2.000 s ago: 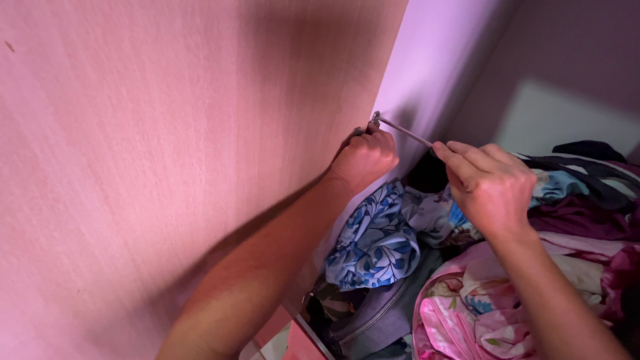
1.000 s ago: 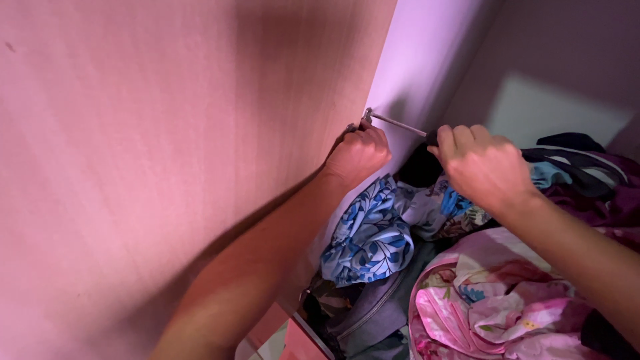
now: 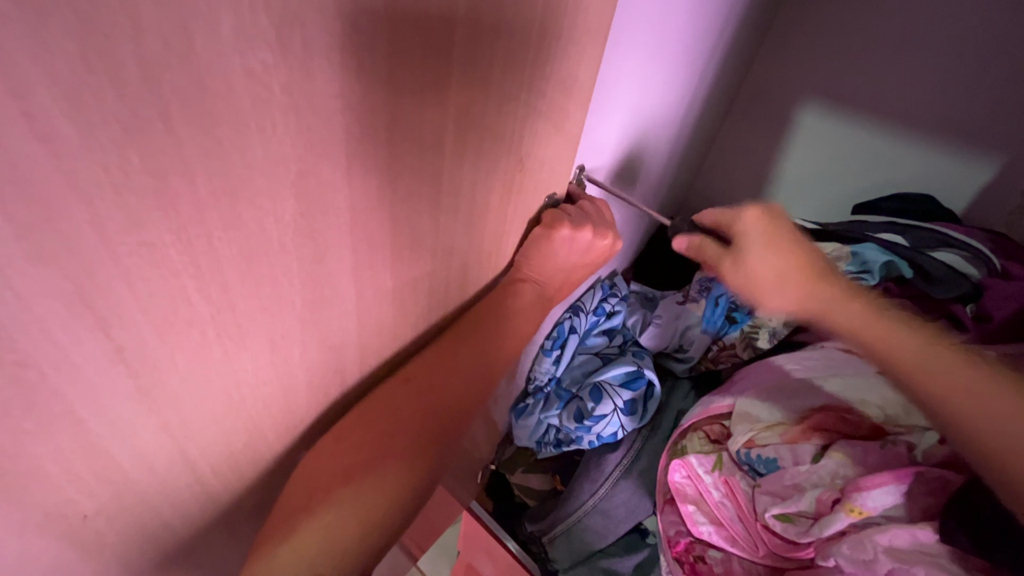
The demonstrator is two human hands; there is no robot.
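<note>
My right hand (image 3: 752, 256) is closed around the dark handle of a screwdriver (image 3: 628, 198). Its metal shaft points up and left, and the tip meets a metal hinge (image 3: 579, 174) at the edge of a wood-grain cabinet door (image 3: 264, 208). Just below that tip, my left hand (image 3: 572, 240) is a closed fist against the hinge, its fingertips hidden from view. Whether it grips the hinge or only presses on it cannot be told. The right hand is slightly blurred.
Beneath my hands lie a blue leaf-patterned cloth (image 3: 600, 376), a pink floral fabric bundle (image 3: 800, 472) and dark striped clothing (image 3: 904, 248). The cabinet's pale side panel (image 3: 648, 88) rises behind the hinge. A pink surface (image 3: 484, 548) shows at the bottom.
The right hand has changed its hold on the screwdriver handle, from extended fingers to a fist and now to a looser grasp with the thumb alongside. The left hand stays at the hinge.
</note>
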